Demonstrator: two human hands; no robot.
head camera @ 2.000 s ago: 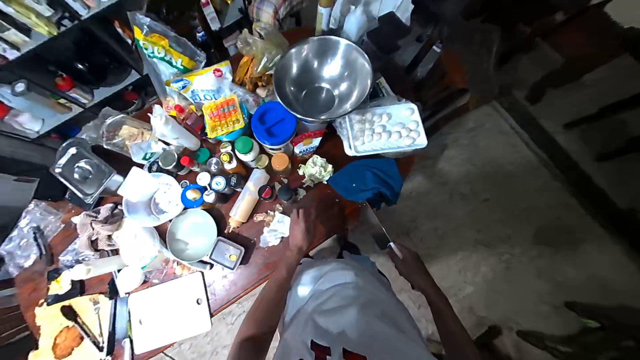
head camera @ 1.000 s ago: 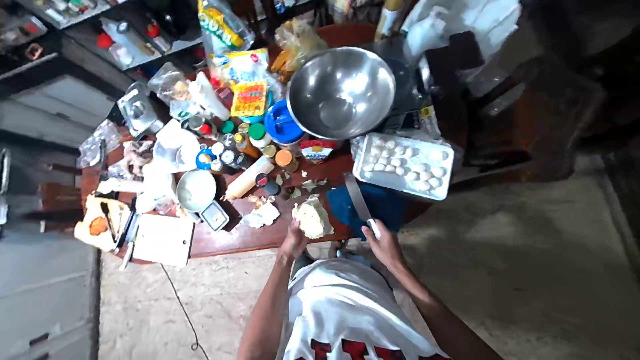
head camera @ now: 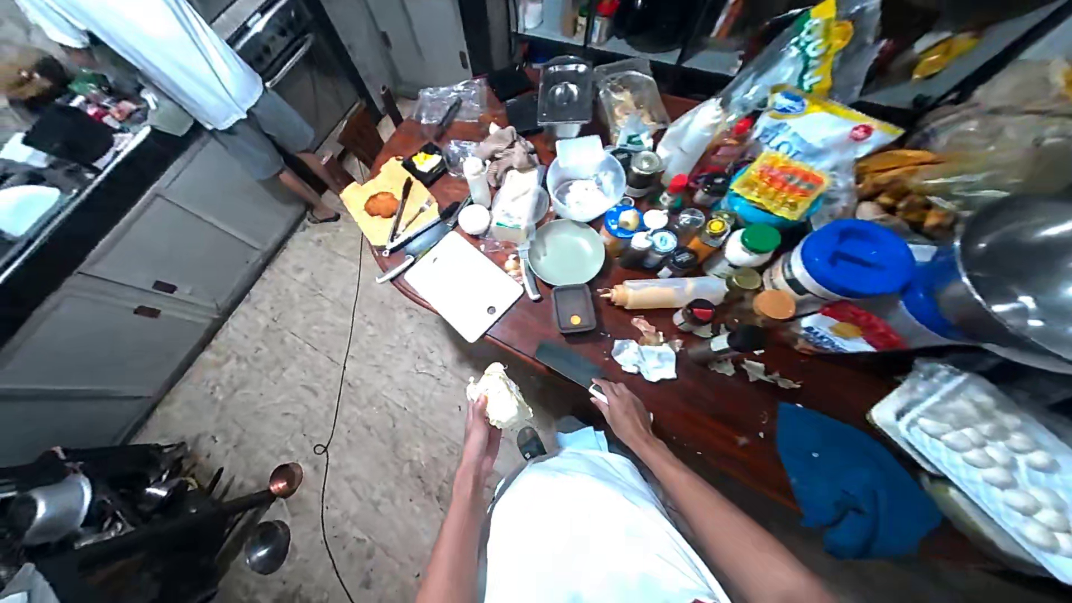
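Observation:
My left hand [head camera: 480, 431] holds a pale, leafy piece that looks like cabbage [head camera: 500, 396] over the floor, just off the table's edge. In my right hand [head camera: 621, 412] is the white handle of a wide-bladed knife [head camera: 569, 363], its dark blade pointing left over the table edge. A white cutting board [head camera: 463, 286] lies beyond the held piece, at the table's rim. Crumpled white paper [head camera: 645, 359] and peel scraps lie beyond the knife. A blue cloth [head camera: 850, 481] hangs over the edge at right.
Bottles and jars crowd the wooden table [head camera: 712, 419]. A pale green bowl [head camera: 566, 252], a small scale [head camera: 574, 308], a steel bowl [head camera: 1026, 268] and a tray of white balls [head camera: 988, 461] stand there. Another person [head camera: 193, 75] stands at the counter; a cable [head camera: 339, 402] crosses the floor.
The leafy piece, on the table two seconds ago, is now held in my left hand off the edge. The knife has moved from beside the blue cloth to the left. The view has swung left.

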